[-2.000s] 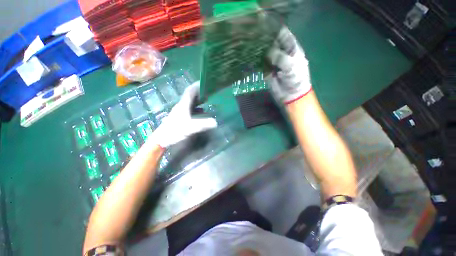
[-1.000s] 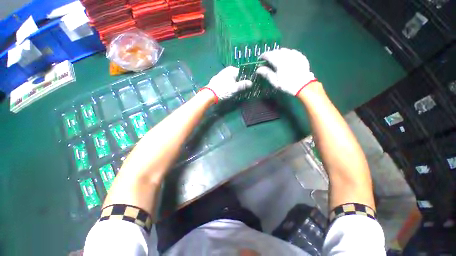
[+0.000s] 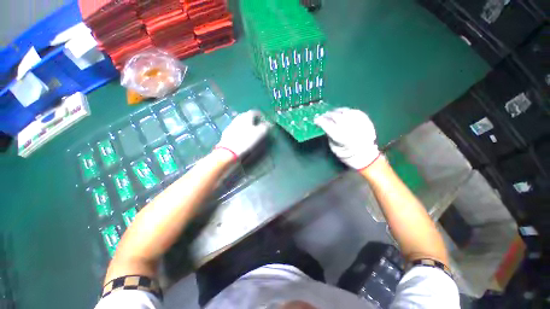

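Observation:
The panel stack [image 3: 283, 36] stands as a tall green block at upper centre, silver parts on its front. A green board panel [image 3: 301, 122] lies tilted in front of it. My right hand [image 3: 350, 136], in a white knit glove, grips that panel's right edge. My left hand [image 3: 244, 133], also gloved, is left of the panel, fingers curled and blurred; whether it holds anything cannot be told. The clear plastic tray [image 3: 151, 130] lies at left, with small circuit boards [image 3: 122, 183] in several left pockets. My left forearm covers part of the tray.
Red sheets [image 3: 163, 27] stand at the back, with a wrapped roll [image 3: 152, 73] in front. A blue parts bin [image 3: 57, 66] and a small white box [image 3: 53, 124] are at left. Black storage bins [image 3: 515, 108] line the right. An open carton [image 3: 482, 241] is below the bench edge.
My hands have parted from the front of the stack; the left moved left, the right moved down slightly. A panel now shows tilted in front of the stack, over where the black ribbed pad was.

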